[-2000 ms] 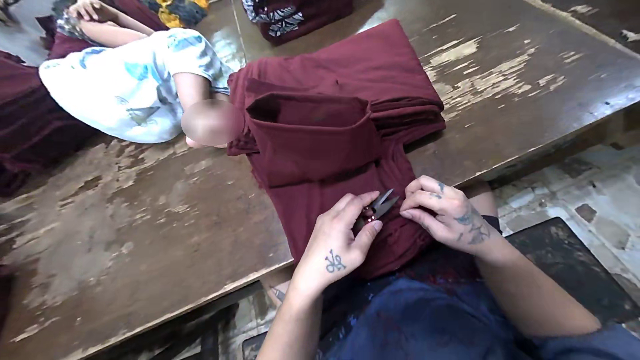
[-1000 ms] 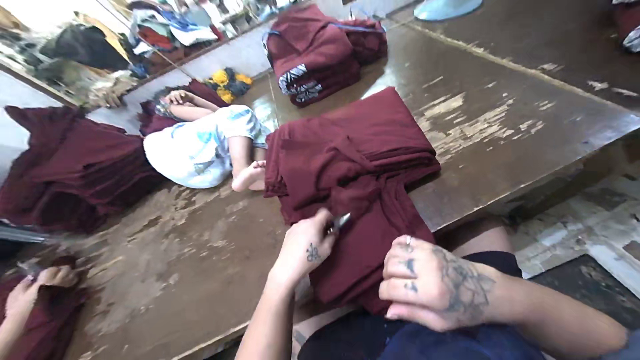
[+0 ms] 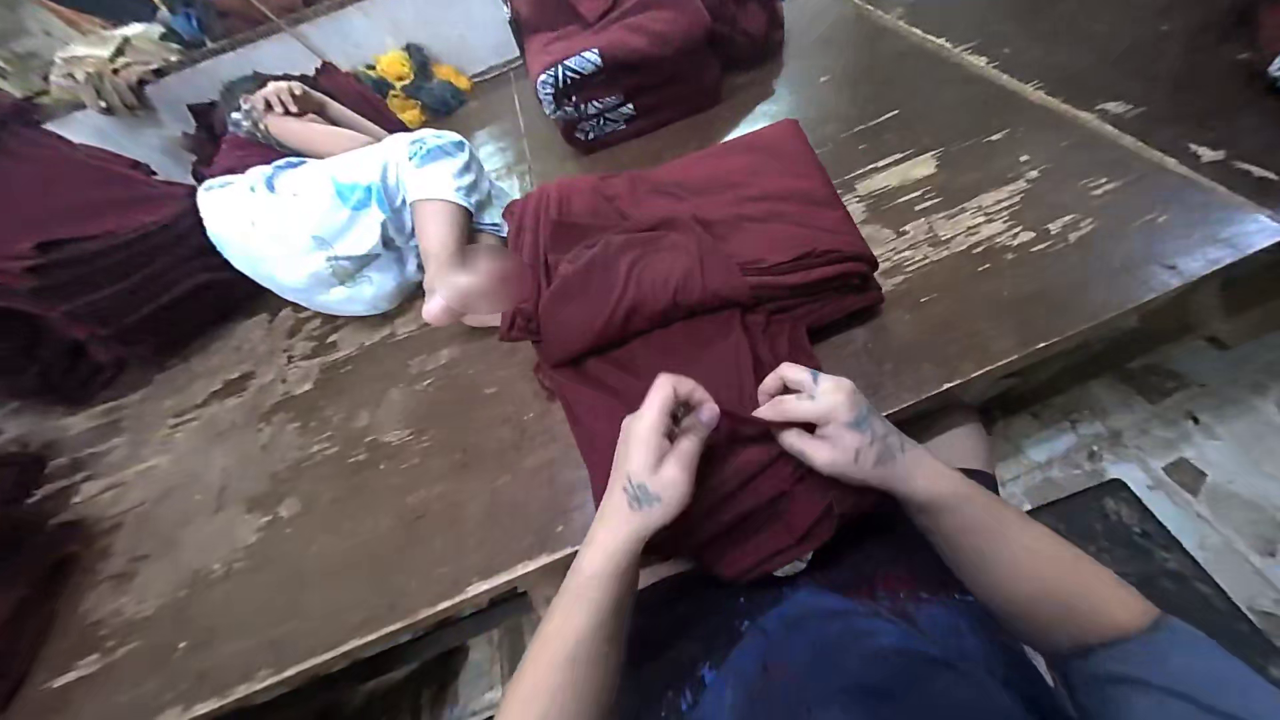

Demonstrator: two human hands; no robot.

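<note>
My left hand [image 3: 660,450] is over the near part of a maroon cloth garment [image 3: 650,370], its thumb and fingers bent together. Small dark loops show inside its curled fingers, probably scissor handles, but the blades are hidden. Opposite it, my right hand [image 3: 835,425] pinches a raised bit of the same cloth between thumb and fingertips. The cloth hangs over the table edge onto my lap. Just beyond my hands lies a folded maroon stack [image 3: 700,200].
A person in white patterned clothing [image 3: 320,220] lies on the worn wooden table [image 3: 400,480], feet touching the stack. Maroon piles [image 3: 110,250] stand at left; a printed maroon bundle [image 3: 620,70] and yellow-and-grey cloth [image 3: 415,85] lie behind. The table edge runs diagonally beside me.
Small scissors seen in my left hand in the earlier frames no longer show their blades. My right hand, curled on the cloth a second ago, now pinches it near my left hand. The view has shifted.
</note>
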